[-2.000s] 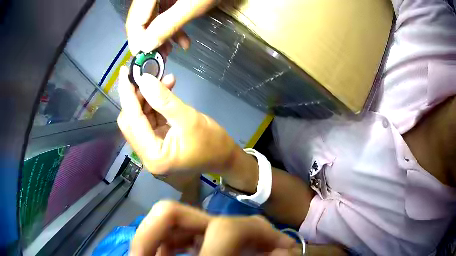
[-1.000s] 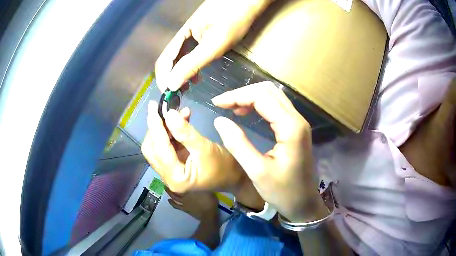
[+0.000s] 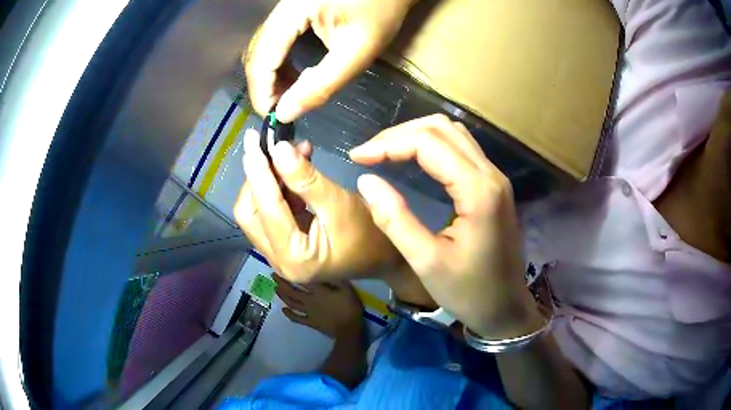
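A small round dark part with a green patch (image 3: 275, 128) is held up edge-on in the air. A bare hand from the top edge pinches its upper side. Another bare hand, with a band at its wrist, grips it from below. A third hand, with a silver bangle, is raised beside them with thumb and fingers apart, holding nothing visible. A fourth hand hangs lower, near blue clothing. The frames do not show clearly which hands are my left hand and my right hand.
A large brown carton (image 3: 513, 72) with shiny film on its dark side stands behind the hands. A person in a pale pink shirt (image 3: 633, 320) fills the right side. Blue cloth (image 3: 401, 368) is at the bottom, a metal rail (image 3: 200, 360) at lower left, and yellow floor tape (image 3: 220, 152) beyond.
The bangled hand has risen from the bottom edge to beside the part. The round part has turned from face-on to edge-on and shifted right. The lower hand near the blue cloth has come into clearer view.
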